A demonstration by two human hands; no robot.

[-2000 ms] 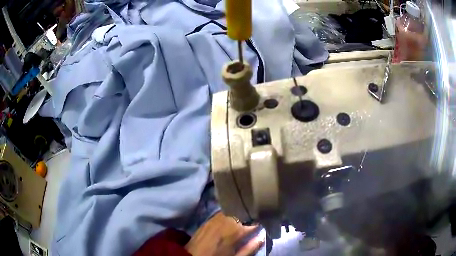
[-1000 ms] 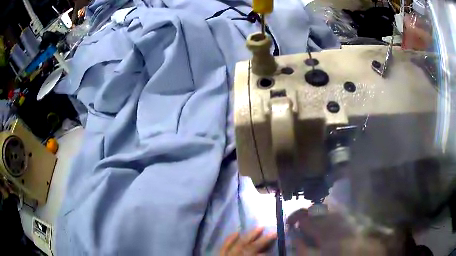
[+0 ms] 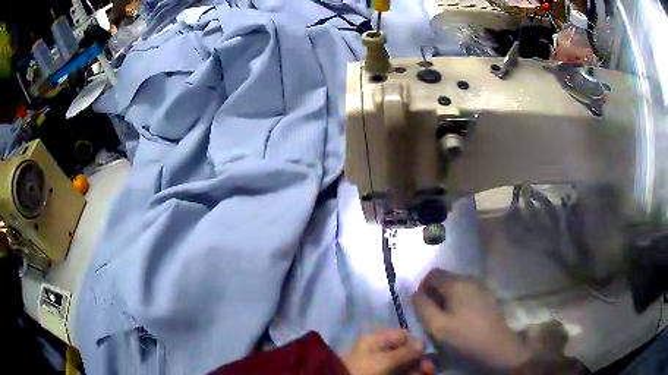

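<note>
The cream sewing machine head (image 3: 417, 139) stands over light blue cloth (image 3: 220, 212) that lies in large folds left of the needle. A narrow dark strip (image 3: 392, 282) runs from below the presser foot area (image 3: 388, 228) toward me, in bright light. My left hand (image 3: 388, 353), with a dark red sleeve, is at the bottom with its fingertips pinched at the strip's near end. My right hand (image 3: 461, 315) is just right of the strip, blurred, its fingers curled; whether it holds anything is unclear.
A second cream machine part (image 3: 36, 194) with a round wheel is at far left, near a small orange object (image 3: 80, 183). A yellow-handled rod (image 3: 380, 6) stands above the head's post (image 3: 375, 51). A bottle (image 3: 575, 40) is behind the machine. Grey cords hang under the arm.
The view has shifted, showing more below the machine head. My left hand has come to the near end of the dark strip. My right hand now shows more clearly, beside the strip.
</note>
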